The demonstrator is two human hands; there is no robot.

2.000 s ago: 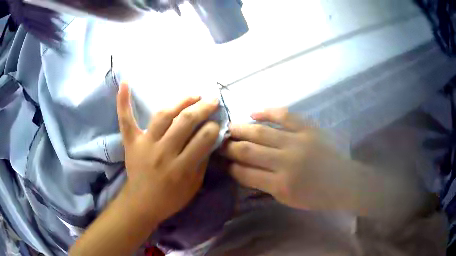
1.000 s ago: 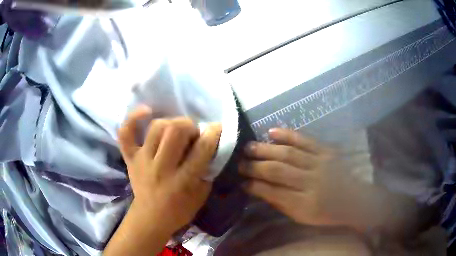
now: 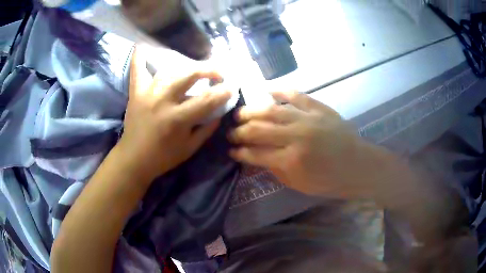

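A garment piece of light blue-grey cloth (image 3: 80, 122) lies in folds at the left. Its dark side (image 3: 186, 197) hangs below my hands over the table edge, with a small pinkish tag (image 3: 216, 247) on it. My left hand (image 3: 170, 112) pinches a pale edge of the cloth between thumb and fingers, left of and below the needle area. My right hand (image 3: 298, 138) holds the dark cloth edge beside it, fingertips close to the left hand's. The presser foot area (image 3: 224, 40) is in bright glare, above the fingers. The exact seam under the fingertips is hidden.
A ribbed grey cylinder (image 3: 274, 56) stands above my right hand. A blurred dark shape (image 3: 173, 26) is at the top. Purple cloth (image 3: 74, 32) hangs at the upper left. A ruler strip (image 3: 421, 109) runs along the table edge. Dark cables (image 3: 474, 42) are at the upper right.
Both hands have moved up towards the needle area with the cloth. The left hand has turned and the cloth edge is pinched. More dark cloth and the pinkish tag show below; the machine parts appear lower.
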